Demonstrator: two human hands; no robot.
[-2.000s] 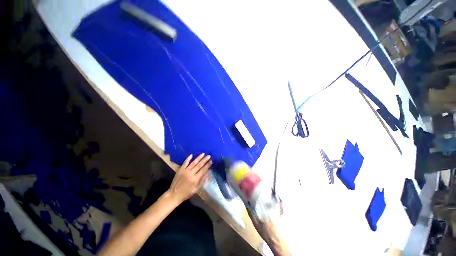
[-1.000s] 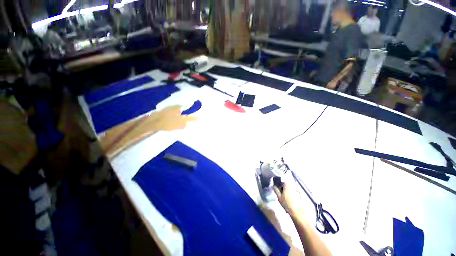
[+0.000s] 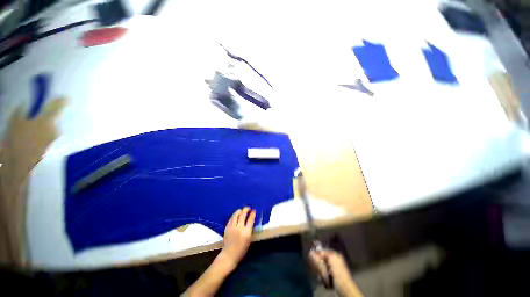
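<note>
The blue fabric lay (image 3: 192, 185) with pale chalk lines lies along the table's near edge. A long grey metal weight (image 3: 103, 173) lies on its left part and a short pale weight (image 3: 263, 154) on its right part. My left hand (image 3: 239, 232) rests flat on the lay's near edge, holding nothing. My right hand (image 3: 329, 267) holds the fabric shears (image 3: 306, 209) by the handles, blades pointing away at the lay's right end. The electric cutter (image 3: 224, 96) stands behind the lay, untouched and blurred.
Two small blue pieces (image 3: 376, 61) (image 3: 440, 64) lie at the back right, with a spring clamp (image 3: 358, 87) beside them. Tan sheets (image 3: 29, 139) and a curved blue piece (image 3: 39, 94) lie at the left. A red piece (image 3: 103, 36) and black pieces (image 3: 110, 11) lie at the far left.
The view has turned down to the lay. The cutter has been let go behind the lay; my right hand now holds the shears. My left hand, out of view one second ago, shows again.
</note>
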